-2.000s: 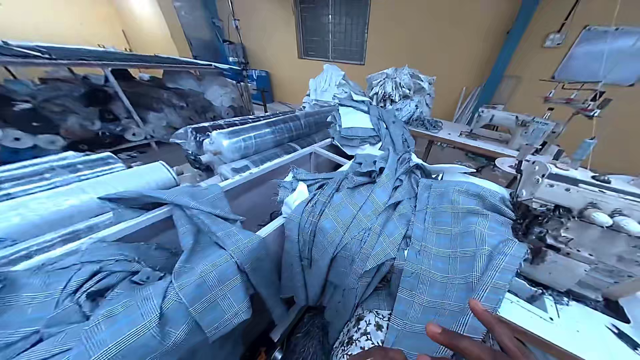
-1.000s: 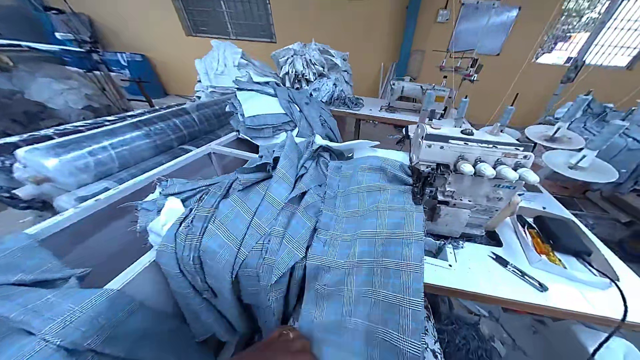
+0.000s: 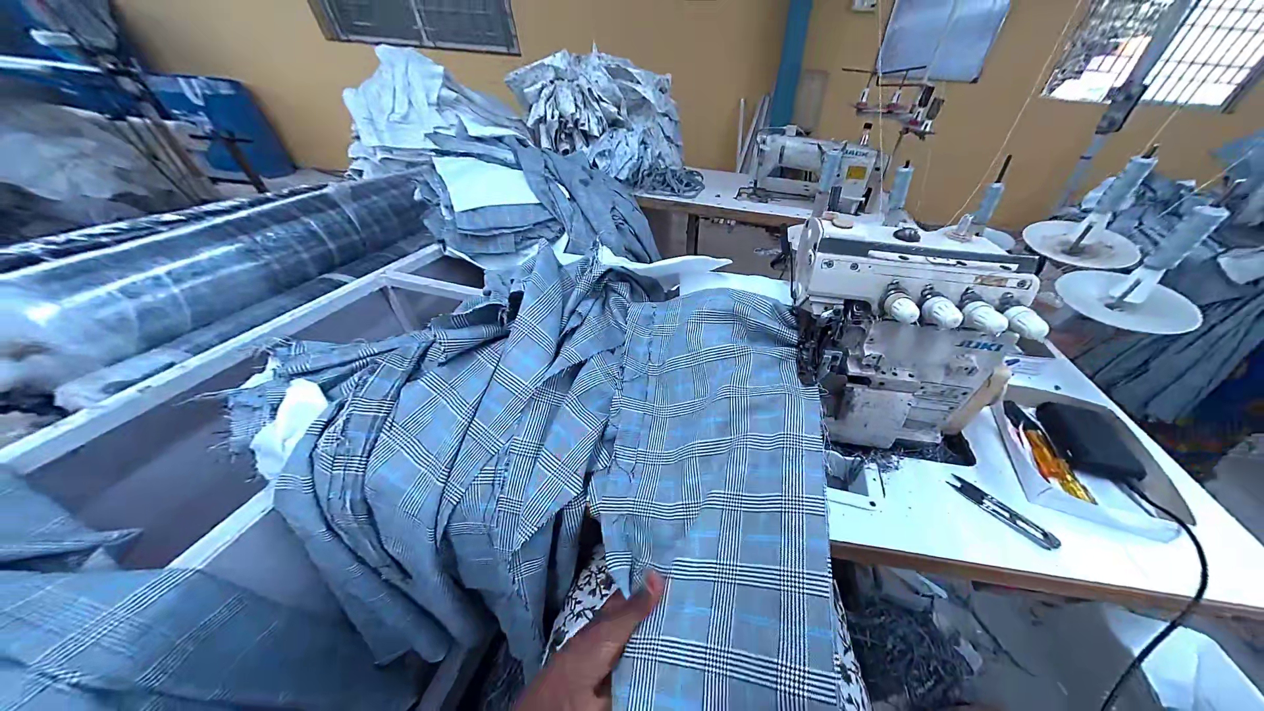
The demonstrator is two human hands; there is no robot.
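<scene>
A long grey plaid fabric panel hangs from the sewing table toward me, its right edge beside the presser area of a white overlock sewing machine. At the bottom centre my left hand holds the panel's left edge, thumb on top and fingers hidden beneath the cloth. Left of the panel lies a heap of matching plaid pieces, draped over a white metal frame. My right hand is out of the picture.
Thread snips and a white tray holding a black case lie on the white table at right. Plastic-wrapped fabric rolls are at left. Behind stand stacked cloth bundles and a second sewing machine.
The view has swung to the right. Two seconds ago a hand with spread fingers was over the panel's lower part; now my left hand grips the panel's left edge.
</scene>
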